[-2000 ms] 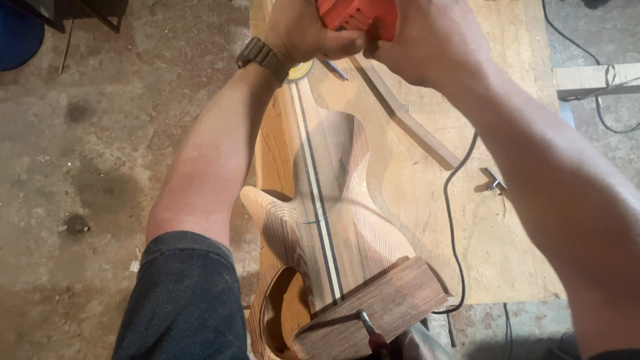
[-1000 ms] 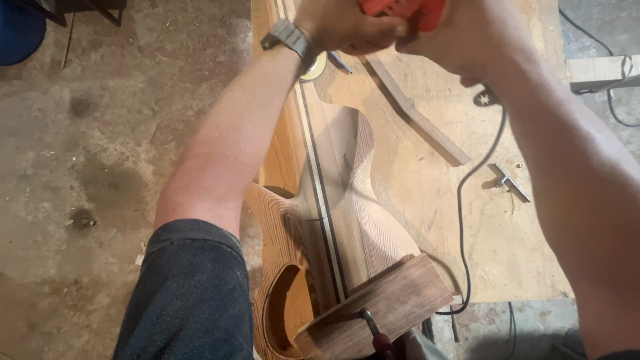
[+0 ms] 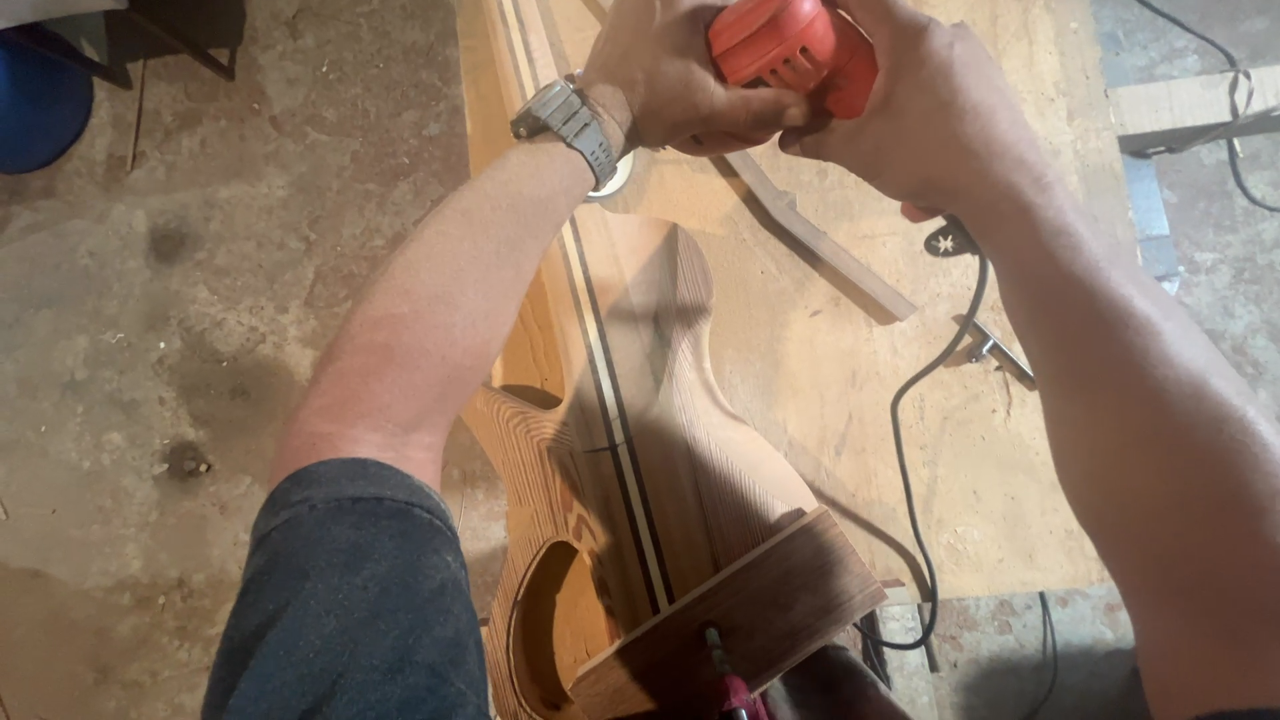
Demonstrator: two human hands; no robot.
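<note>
A red corded power tool [image 3: 775,50] is gripped between both hands at the top of the view; its working end is hidden. My left hand [image 3: 690,85], with a watch [image 3: 572,125] at the wrist, wraps its left side. My right hand [image 3: 910,110] holds it from the right. Below them lies a wooden electric guitar body [image 3: 640,370] with dark and light stripes down its middle and a cutout at its lower left. A dark wood block [image 3: 760,610] lies across its near end, with the screw of a red-handled clamp [image 3: 735,690] against it.
The guitar rests on a plywood bench [image 3: 1010,480]. On the bench are an angled wood strip [image 3: 810,245] and a metal T-shaped key [image 3: 1000,350]. A black power cord [image 3: 900,430] loops down the right side. A blue round object [image 3: 40,100] stands on the concrete floor.
Both hands, still holding the red tool, appear lower and farther right than two seconds ago. The cord now hangs in a wider curve. The guitar body and block stay together.
</note>
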